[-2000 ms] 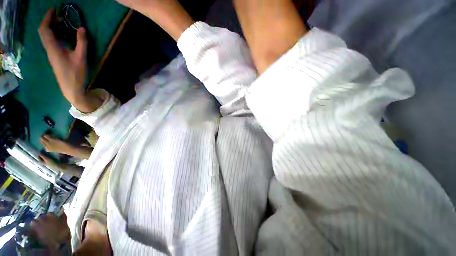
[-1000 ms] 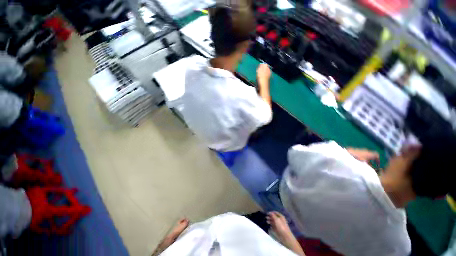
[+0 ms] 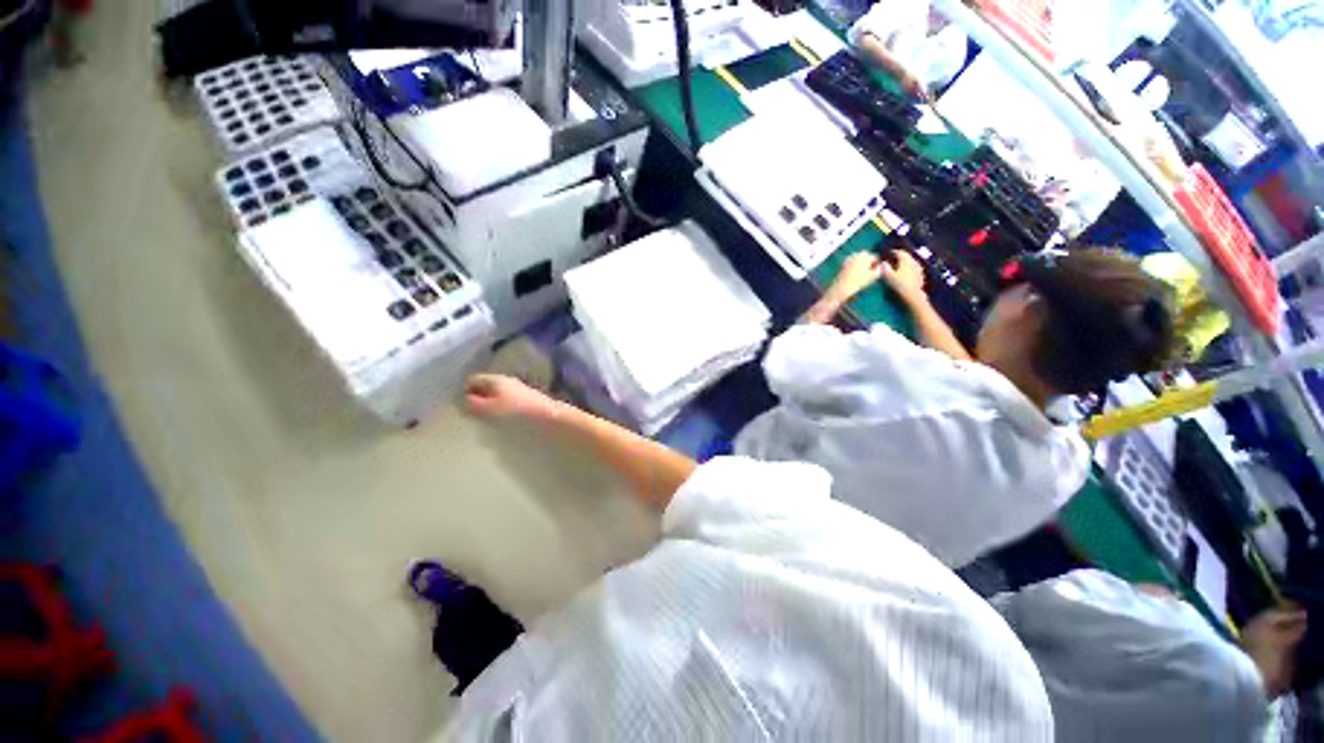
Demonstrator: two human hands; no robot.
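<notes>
My right hand (image 3: 505, 396) reaches out at the centre left, empty, with its fingers loosely bent. It is beside the near corner of a tall stack of white blister trays (image 3: 414, 370) on the floor; I cannot tell if it touches. The top tray has rows of dark pockets, partly covered by a white sheet. A second stack of white sheets or trays (image 3: 671, 312) stands to the right of my hand. My left hand is out of view.
A white machine (image 3: 516, 218) stands behind the stacks. A person in white (image 3: 915, 428) works at the green bench, with another person (image 3: 1133, 653) at lower right. A dark shoe (image 3: 472, 631) is on the floor. Red stools (image 3: 51, 639) are at lower left.
The view has swung towards the tray stacks and the machine, which now appear closer. My right arm now extends forward beside the stack; my left hand has left the picture.
</notes>
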